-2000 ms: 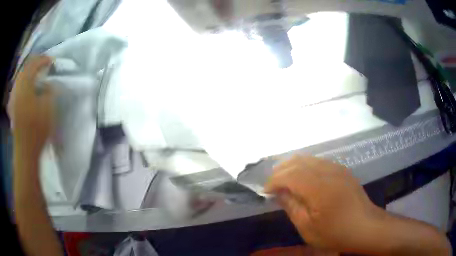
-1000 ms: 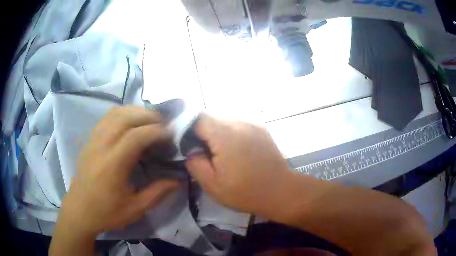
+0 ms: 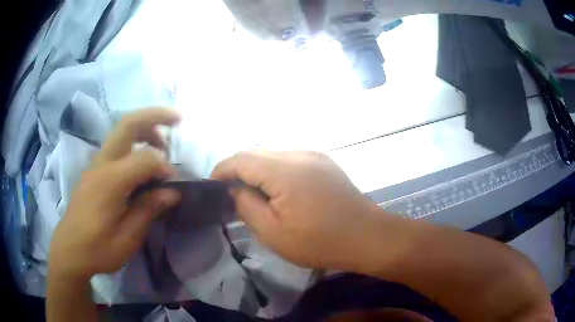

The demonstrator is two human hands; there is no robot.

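A small dark grey piece (image 3: 200, 202) is stretched between my two hands, left of centre, above the table's front edge. My left hand (image 3: 107, 201) pinches its left end between thumb and fingers, with one finger raised. My right hand (image 3: 296, 207) pinches its right end with thumb and forefinger. Light grey garment fabric (image 3: 82, 129) lies in folds behind and left of my left hand, and more hangs below the dark piece. How the dark piece joins the fabric is partly hidden by my fingers and blur.
The sewing machine head (image 3: 416, 7) is at the top, with a grey block (image 3: 365, 60) hanging beside the needle area under glare. Dark grey cut pieces (image 3: 488, 88) lie at the right. Black-handled shears (image 3: 560, 129) lie at the far right. A ruler strip (image 3: 466, 190) runs along the front edge.
My left hand has come in from the far left fabric to meet my right hand. The bunched dark piece now shows flatter and stretched between them.
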